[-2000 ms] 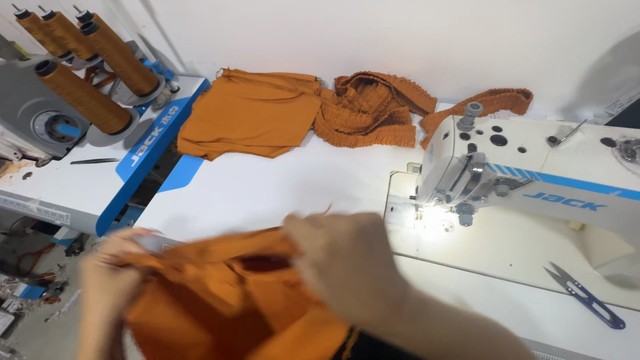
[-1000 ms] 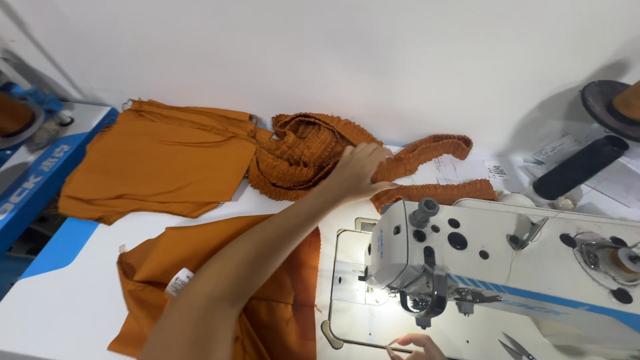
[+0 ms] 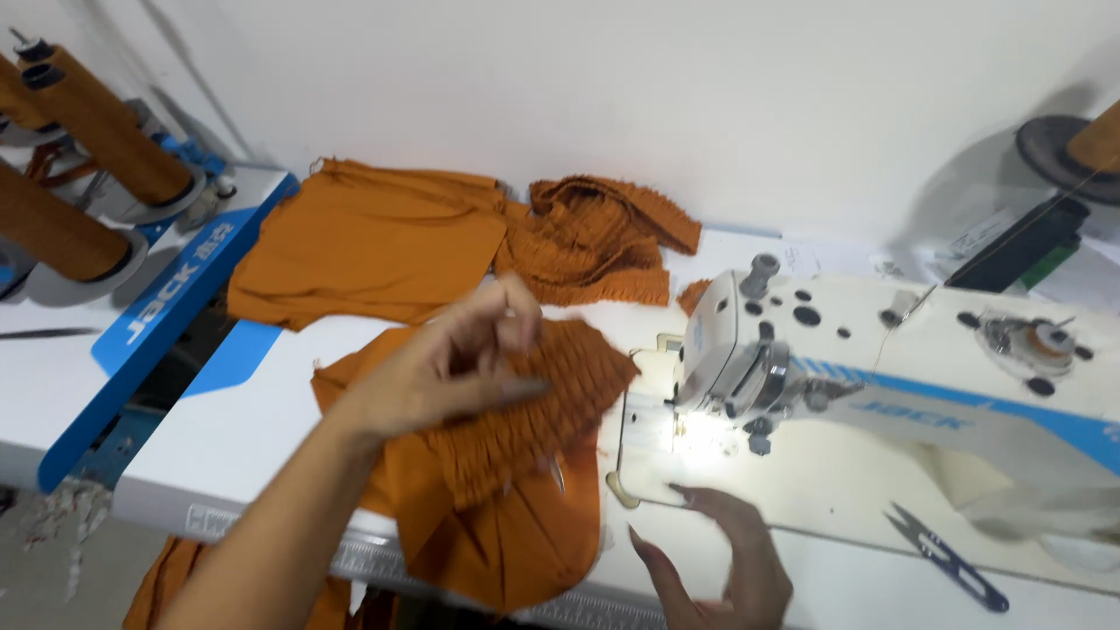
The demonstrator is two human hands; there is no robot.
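Note:
My left hand (image 3: 459,359), blurred, is over a shirred orange-brown fabric piece (image 3: 547,398), its fingers curled; whether they pinch the fabric is unclear. Beneath that piece, smoother fabric of the same colour (image 3: 516,551) spreads over the table's front edge. A small shiny thing shows on it, too blurred to name. My right hand (image 3: 726,556) is at the lower right, thumb and index finger apart, nothing between them. Just beyond it stands a Jack sewing machine (image 3: 910,411), its lamp lighting the needle area.
Behind lie a stack of flat orange-brown fabric (image 3: 376,245) and a heap of shirred strips (image 3: 595,245), near the wall. Thread snips (image 3: 949,560) rest right of my right hand. Thread cones (image 3: 114,131) stand at the left by a blue machine-table edge (image 3: 166,350). More fabric (image 3: 166,577) hangs low left.
My left hand has come back from the shirred heap toward the front. A shirred piece now overlies the smooth fabric. My right hand shows more fully, beside the needle area.

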